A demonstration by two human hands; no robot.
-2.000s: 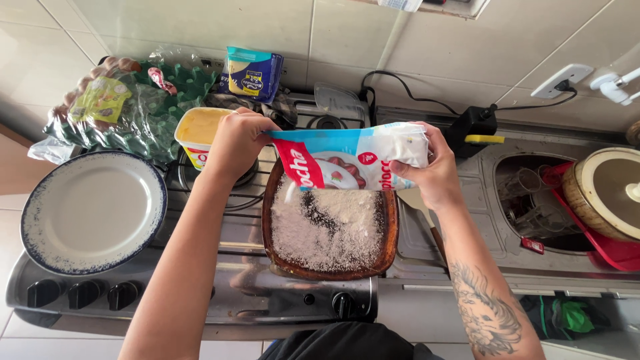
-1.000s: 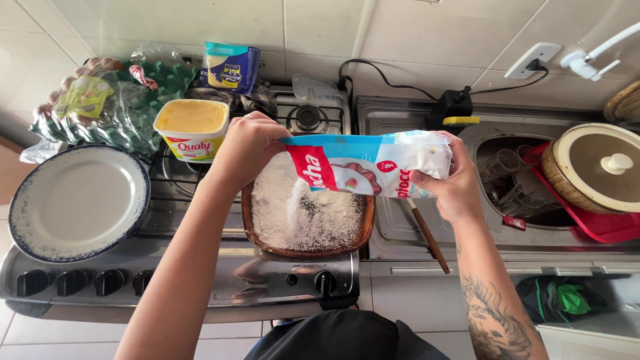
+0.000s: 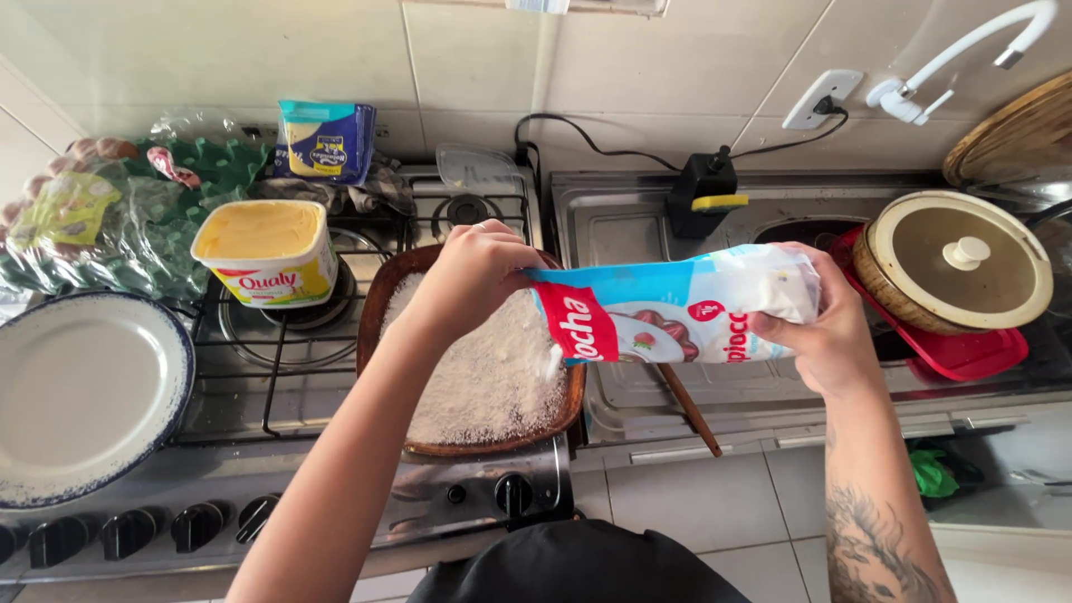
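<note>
A blue, red and white plastic bag of tapioca [image 3: 662, 322] lies sideways in the air between my two hands. My left hand [image 3: 481, 272] pinches its mouth end, and my right hand [image 3: 825, 322] grips the crumpled far end. White granules fall from the mouth into a square brown dish [image 3: 578, 402], where a layer of pale granules [image 3: 481, 381] covers the visible bottom. The dish rests on the right part of the gas stove. My left hand and forearm hide part of the dish's back and left side.
Left of the dish stand an open margarine tub [image 3: 272, 280] and a blue-rimmed plate [image 3: 84, 394]. Behind are egg trays [image 3: 176, 201] and a blue packet [image 3: 325, 142]. On the right are a wooden handle [image 3: 691, 410], a sponge holder [image 3: 702, 193] and a lidded pot [image 3: 955, 260].
More white granules lie in the dish, and the dark patch in the middle seen earlier is covered. Both hands still hold the bag. The view has shifted.
</note>
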